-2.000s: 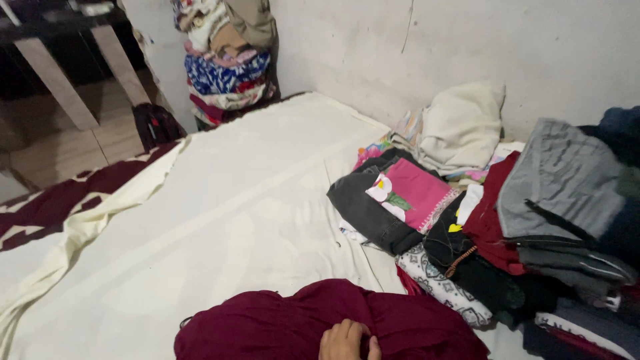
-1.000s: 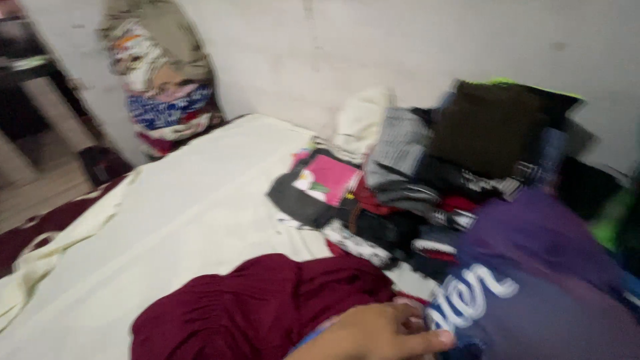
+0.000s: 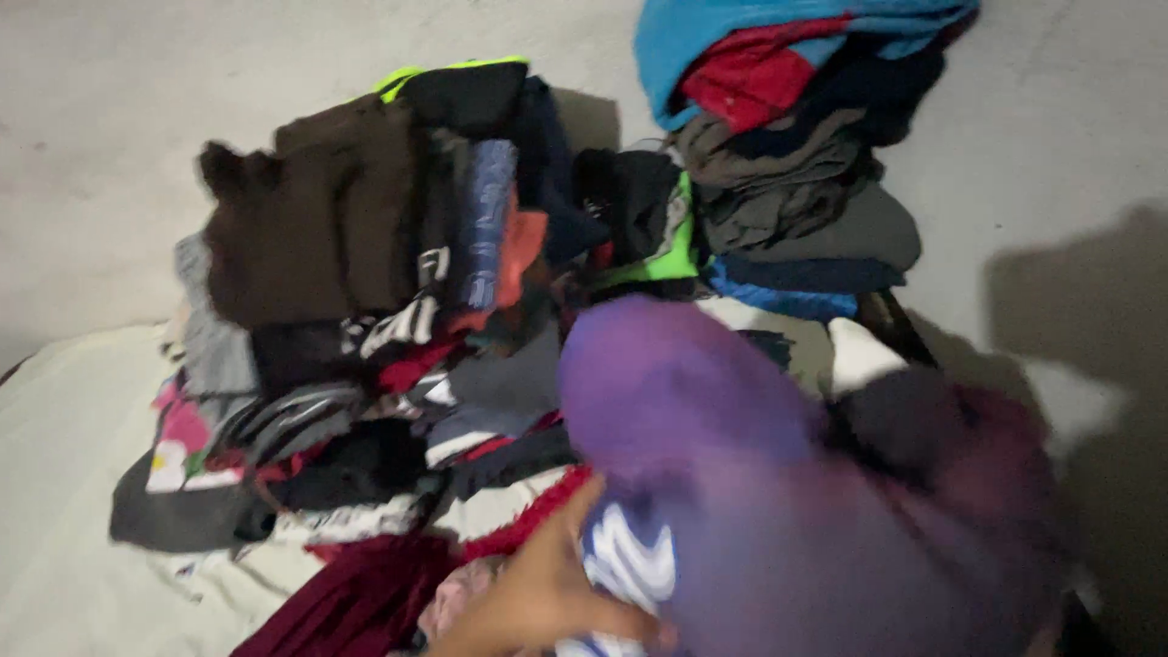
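Note:
My left hand [image 3: 557, 579] comes in from the bottom centre, blurred, its thumb and fingers closed around the near edge of a purple and navy garment [image 3: 693, 392] with white lettering. This garment fills much of the lower right and is blurred too. Left of the hand lie a maroon garment [image 3: 356, 598] and a pink cloth [image 3: 461, 593]. A red fringed textile [image 3: 529, 516] shows just behind the fingers. My right hand is not in view.
Folded clothes stand in piles along the wall, with a dark brown garment [image 3: 310, 219] at left and a blue and red one [image 3: 748, 73] on the right pile. A pale sheet [image 3: 55, 456] covers the bed at left.
The view has swung right, bringing the right-hand pile into sight. My left hand has gone from resting on the maroon garment to the purple and navy one.

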